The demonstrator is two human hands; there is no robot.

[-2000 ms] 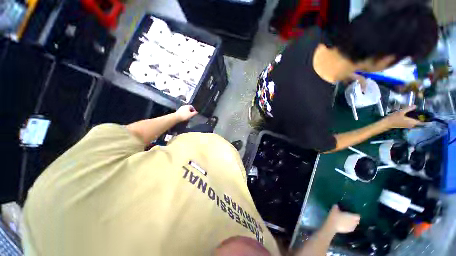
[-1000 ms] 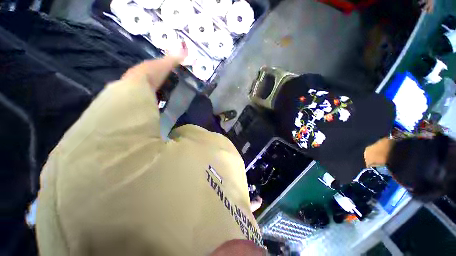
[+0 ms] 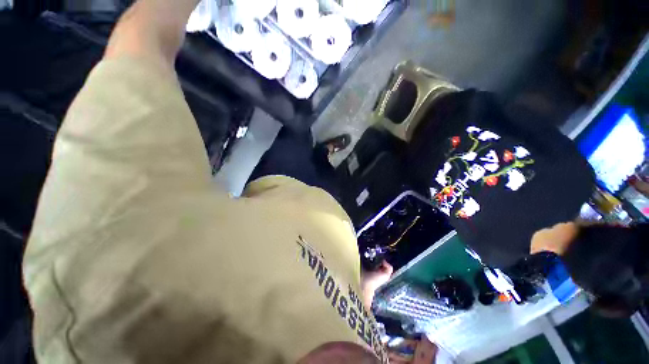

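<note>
White round housings, with small centre holes, lie in rows in a black crate at the top. My left forearm reaches up at the upper left; my left hand is cut off by the top edge. My right hand shows only in part, small and blurred, beside my shirt at the near end of the black module crate. Dark shiny parts and a thin yellow wire lie in that crate. My shirt hides much of the right hand, so its grip cannot be made out.
A co-worker in a black flowered shirt sits to the right by a light stool. The green bench holds a clear tray, dark round parts and a white piece. Black crates fill the left side.
My left arm has moved up and left, taking its hand out of the picture. My right hand left the bench area earlier and now shows beside the module crate. The view has shifted.
</note>
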